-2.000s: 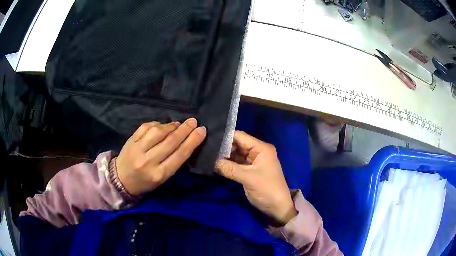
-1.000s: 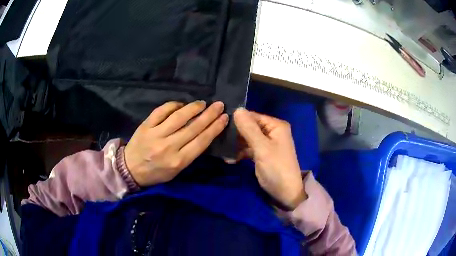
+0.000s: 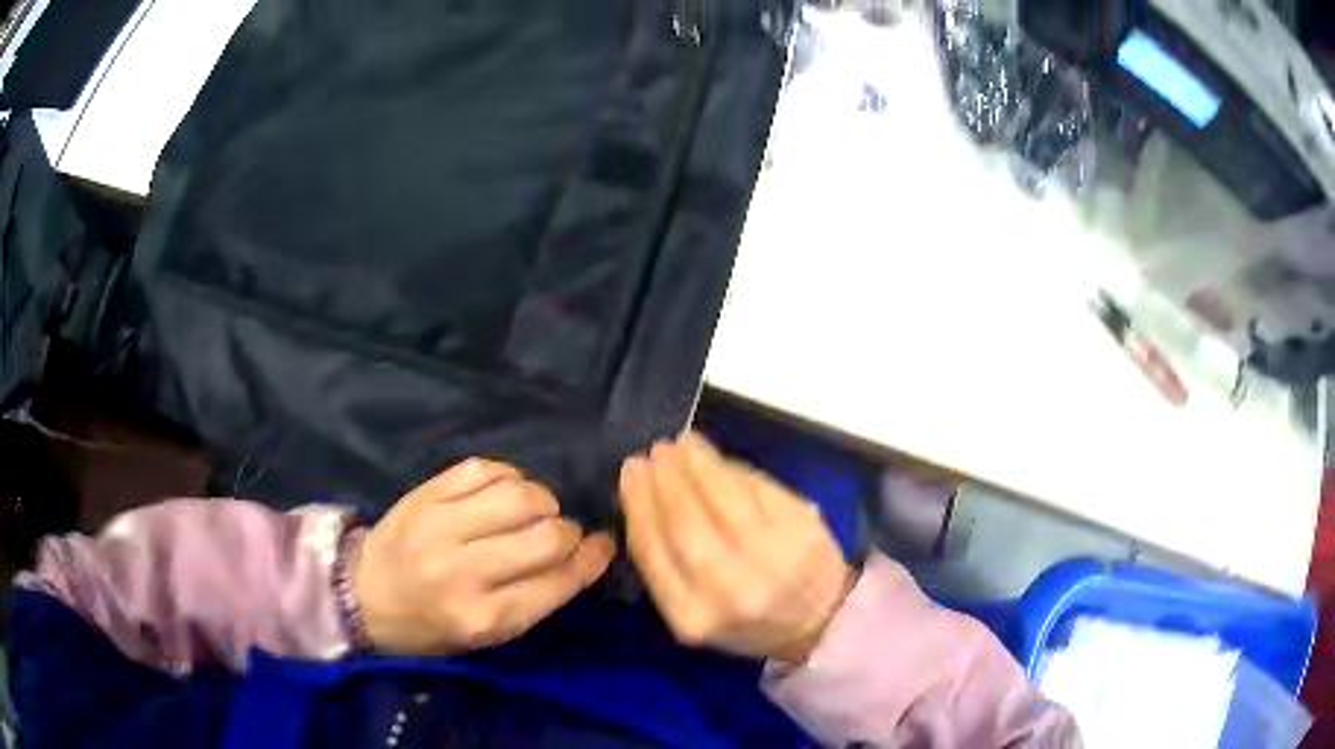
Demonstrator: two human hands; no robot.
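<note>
A large black layered panel (image 3: 395, 190) with long seam lines lies over the left part of the white table and hangs over its front edge towards my lap. A small shiny spot shows near its top edge. My left hand (image 3: 476, 559) has its fingers curled on the panel's near edge and grips it. My right hand (image 3: 732, 549) pinches the near right corner, close beside my left fingertips. The fingertips of both hands are partly hidden and slightly blurred. No white strip shows along the panel's right edge.
Snips (image 3: 1142, 347) with reddish handles lie at the right of the white table (image 3: 879, 278). The machine head with its lit screen (image 3: 1168, 79) is at upper right, a dark glittery heap (image 3: 1018, 103) beside it. A blue bin (image 3: 1047, 585) with white sheets is lower right. Black fabric hangs left.
The view has shifted, bringing the machine screen into sight. My left fingers, earlier flat on the panel, are now curled at its near edge. The pale strip along the right edge no longer shows.
</note>
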